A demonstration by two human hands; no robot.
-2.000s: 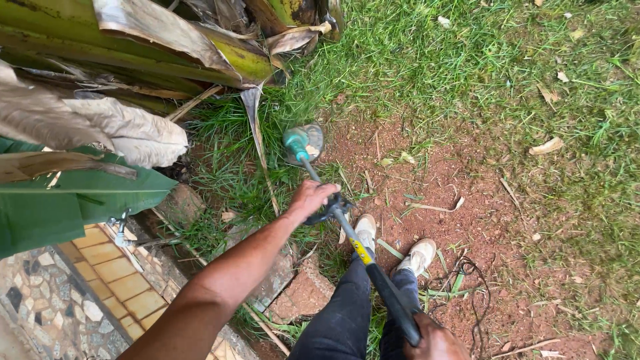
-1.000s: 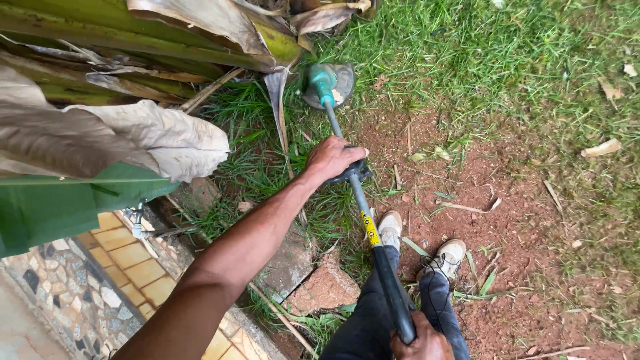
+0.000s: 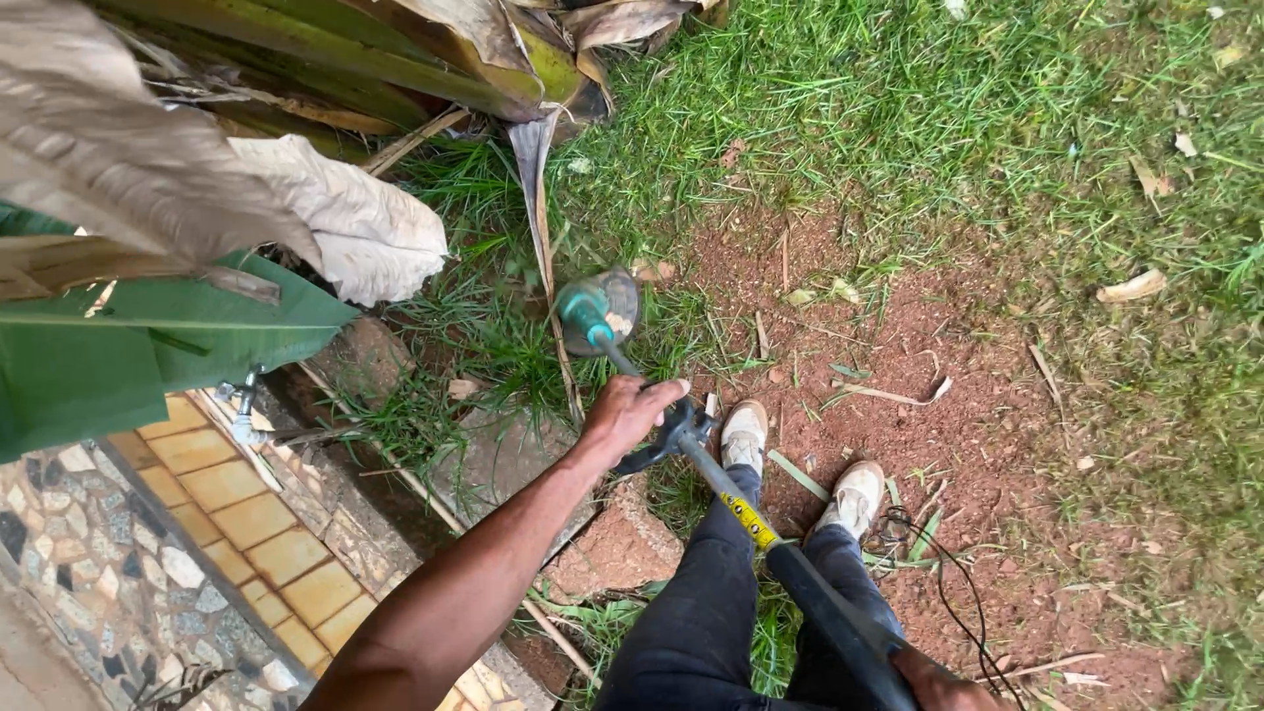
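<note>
A string trimmer (image 3: 711, 474) with a grey shaft and teal head (image 3: 586, 311) runs slantwise across the view. My left hand (image 3: 632, 410) is closed on its black front handle, near the head. At the bottom edge, my right hand (image 3: 943, 686) grips the black rear handle (image 3: 839, 622); part of this hand is cut off by the frame. The head and its round guard (image 3: 620, 311) are low over grass beside a hanging dry leaf strip (image 3: 538, 207). The cutting line cannot be made out.
Banana plant stems (image 3: 425, 59) and dry leaves (image 3: 346, 217) fill the upper left. A metal tap (image 3: 242, 405) stands by yellow tiles (image 3: 257, 504). Stone slabs (image 3: 612, 543) lie left of my shoes (image 3: 854, 499). A black cord (image 3: 963, 583) lies on red soil at the right.
Over the last second the trimmer head has moved down the view, away from the banana stems, toward the grass beside the stone slabs. Both hands have kept their hold.
</note>
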